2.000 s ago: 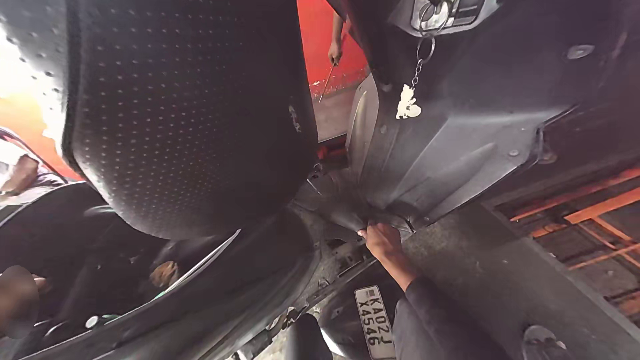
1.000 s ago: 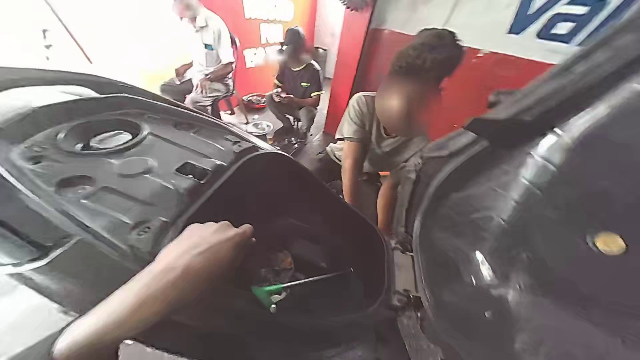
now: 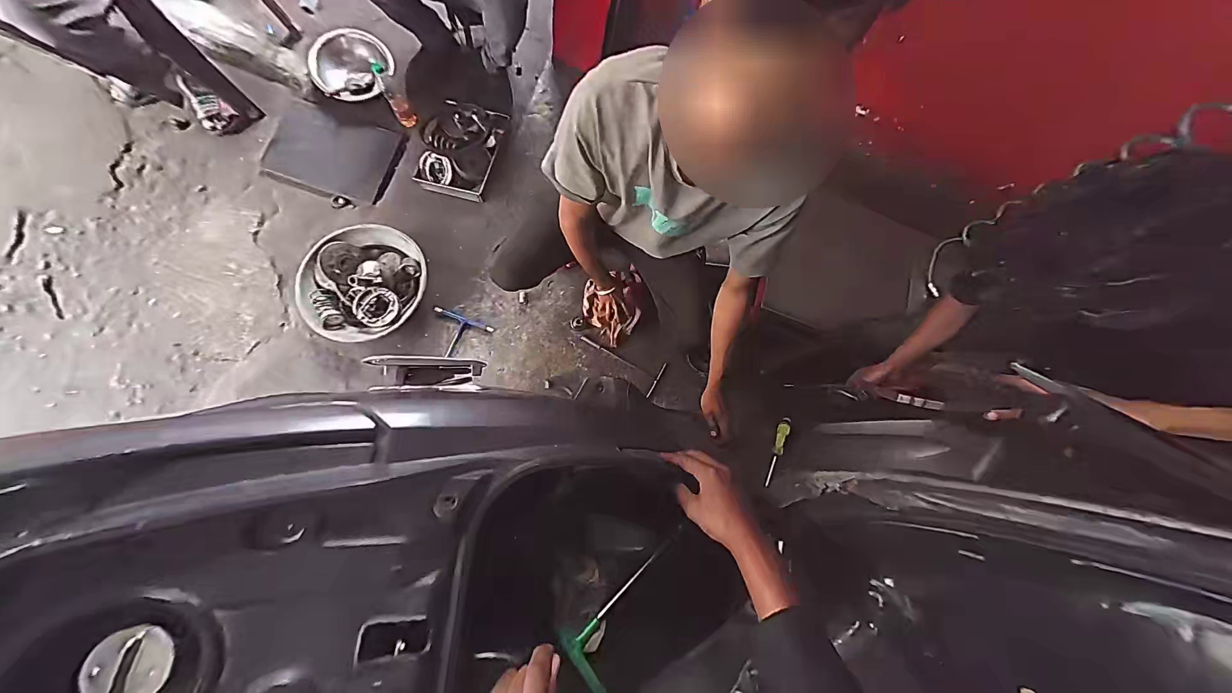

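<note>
A scooter's open under-seat storage bin [image 3: 472, 539] is below me. My right hand [image 3: 717, 496] touches the bin's far right rim with its fingers apart, holding nothing visible. Only the fingertips of my left hand [image 3: 527, 671] show at the bottom edge, just left of the green handle of a T-handle wrench [image 3: 616, 602]. That wrench lies in the bin, its shaft slanting up to the right. Whether my left hand holds anything is hidden. A screwdriver with a yellow-green handle [image 3: 779, 443] lies beyond my right hand.
A crouching person [image 3: 635, 164] reaches toward the scooter's side. Another person's hand [image 3: 876, 377] is at the right. On the floor are a metal bowl of parts [image 3: 361, 334], a blue T-handle wrench [image 3: 462, 325] and a parts tray [image 3: 462, 191]. The fuel cap [image 3: 127, 661] is lower left.
My left hand was over the bin a second ago and is now at the bottom edge. My right hand has come into view at the rim. The view has turned downward.
</note>
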